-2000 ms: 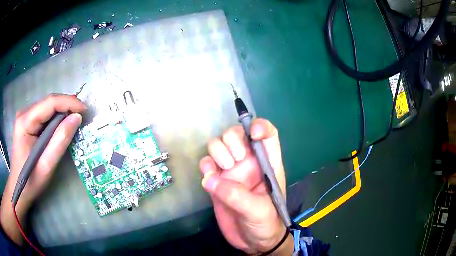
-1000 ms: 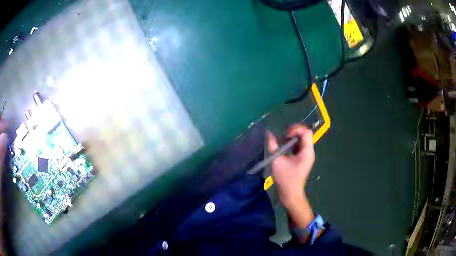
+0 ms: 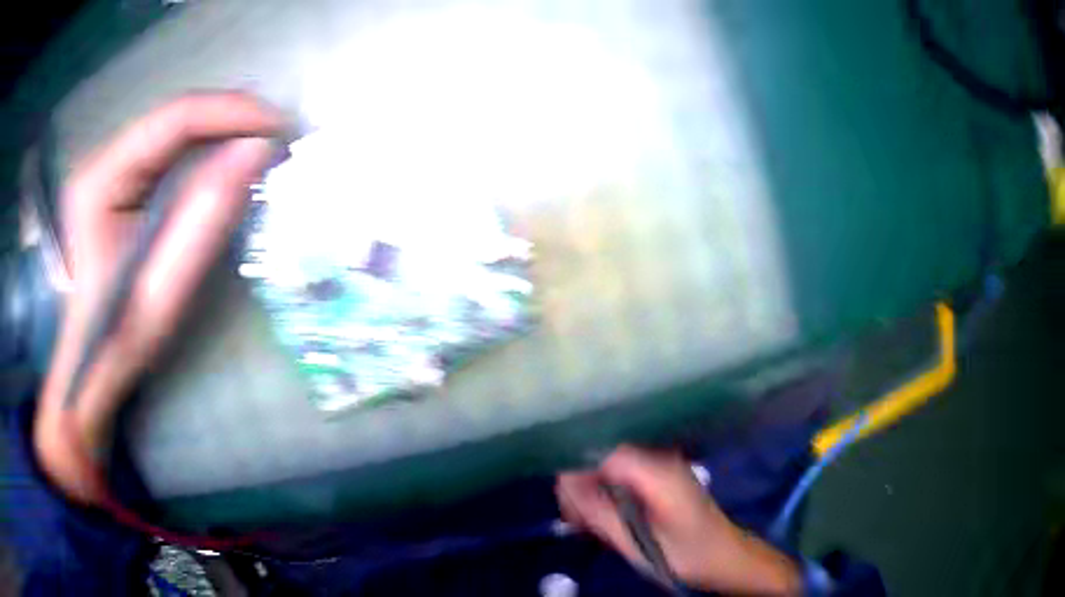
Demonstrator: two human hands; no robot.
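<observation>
The green circuit board [image 3: 385,303] lies on the pale pad [image 3: 654,280], blurred, its upper part washed out by glare. My left hand [image 3: 158,233] is at the board's upper left and holds the grey red-lead probe [image 3: 123,280] like a pen; its tip is lost in the glare, so contact cannot be told. My right hand [image 3: 672,513] is low, at the bench's front edge, away from the board, and holds the grey black probe [image 3: 637,531]. That probe's tip is too blurred to see.
The green mat [image 3: 864,152] surrounds the pad. A black cable [image 3: 969,70] curves at the top right. A yellow strip [image 3: 893,402] and a thin blue cord [image 3: 818,466] are at the right. A red lead [image 3: 175,536] runs along the lower left.
The view swung right, then back over the board. My left hand is in full view again at the board. My right hand has moved down from beside the board to the front edge, probe still held.
</observation>
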